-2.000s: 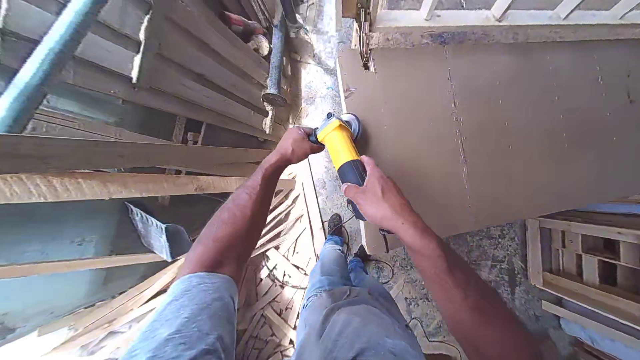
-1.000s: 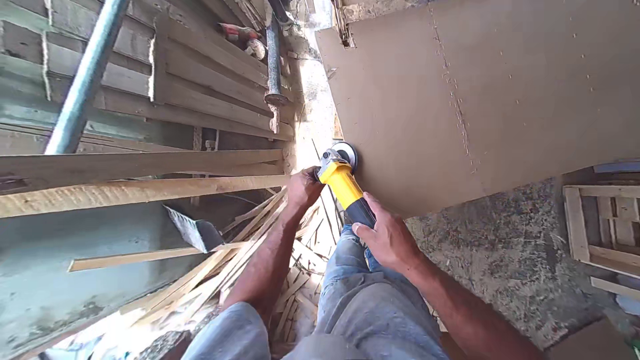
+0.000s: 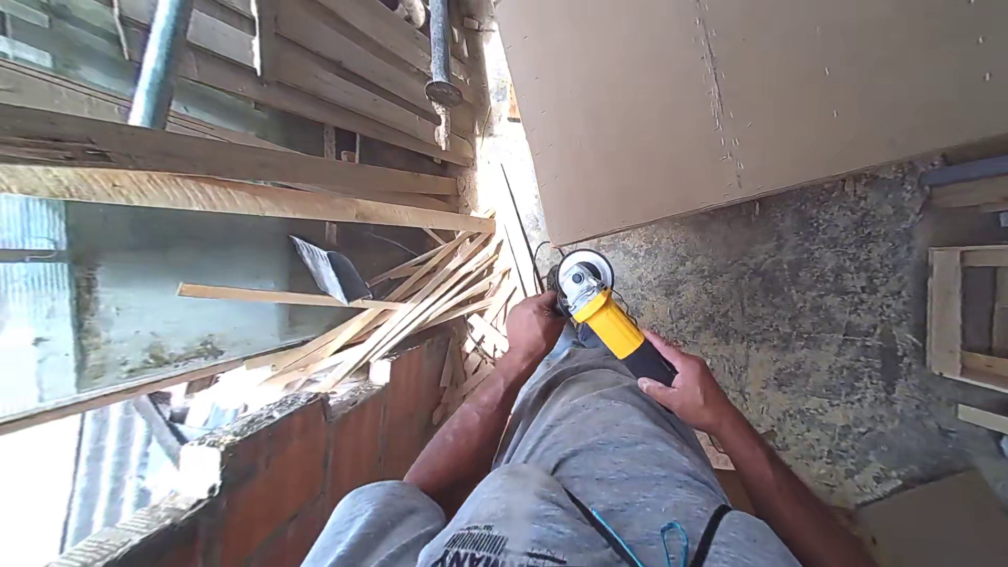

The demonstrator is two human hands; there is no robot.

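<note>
A yellow and black angle grinder point(image 3: 613, 321) with a round, pale disc point(image 3: 596, 264) is held in front of my body. My left hand point(image 3: 535, 324) grips it beside the metal head, on what looks like the dark side handle. My right hand point(image 3: 687, 384) is closed around the black rear of its body. The disc lies just below the near corner of a large brown board point(image 3: 646, 118), apart from it as far as the view shows. Rows of small marks and a rough scored line run across the board. Whether the disc is spinning cannot be told.
Thin wood strips point(image 3: 425, 303) lie heaped at the left, by a broken brick wall point(image 3: 276, 465). Long wooden planks point(image 3: 236, 197) and metal poles point(image 3: 160, 71) stand beyond them. A wooden frame point(image 3: 945, 311) is at the right on the stained concrete floor point(image 3: 787, 299).
The grinder, held in both hands, has come away from the board's left edge, where its disc was earlier, to below the near corner. The view has shifted noticeably.
</note>
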